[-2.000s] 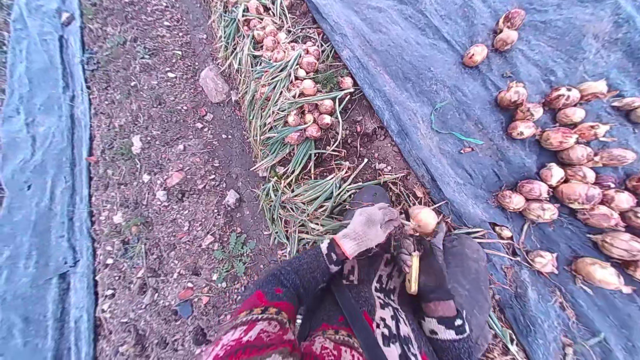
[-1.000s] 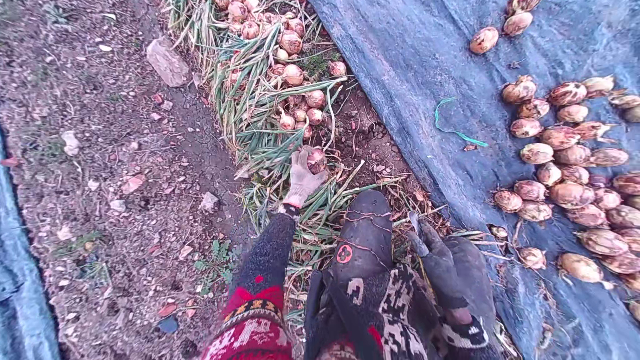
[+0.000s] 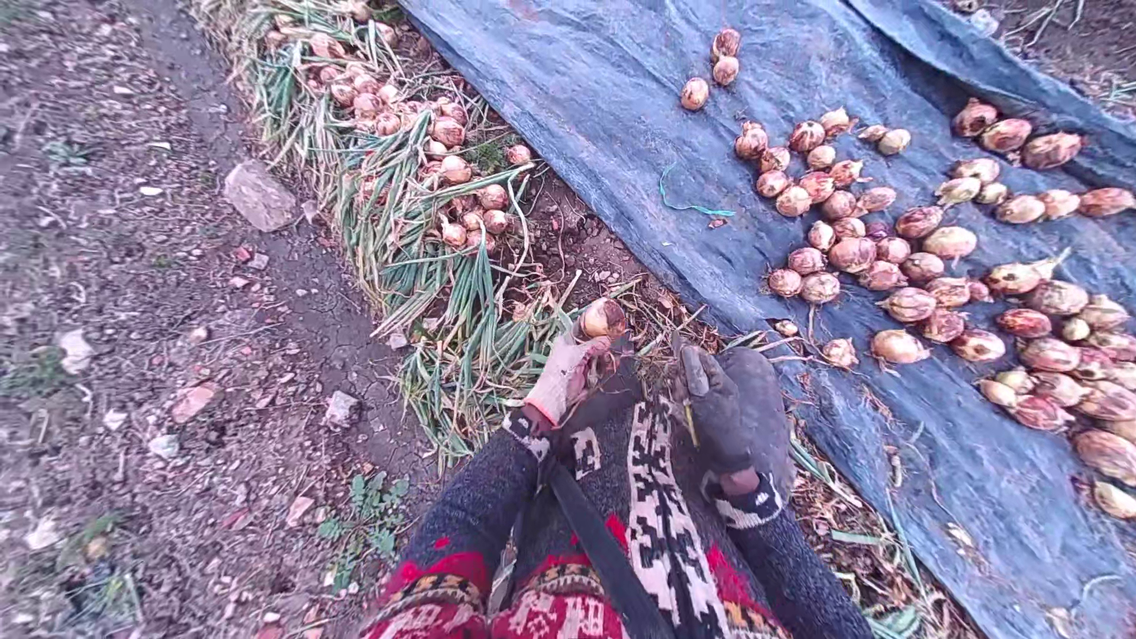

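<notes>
My left hand [image 3: 572, 368], in a pale knit glove, holds an onion [image 3: 603, 319] by its underside, above my knees. Close on its right, my right hand [image 3: 713, 399] wears a dark grey glove, its fingers closed around a tool whose thin yellowish handle [image 3: 690, 424] shows below them; the rest of the tool is mostly hidden. Onions with long green leaves [image 3: 484, 293] lie in a row beyond my left hand. Many loose onions [image 3: 852, 255] without long leaves rest on the blue tarp [image 3: 586, 98] to the right.
Bare soil with small stones stretches along the left, with a larger flat stone [image 3: 259, 195] beside the leaves. A small green weed [image 3: 366, 524] grows at lower left. A teal string [image 3: 697, 209] lies on the tarp. Dry stalks and roots litter the tarp's near edge.
My left hand, which was on an onion among the leafy row a second ago, has come back toward my right hand with an onion in it. The view has shifted to the right.
</notes>
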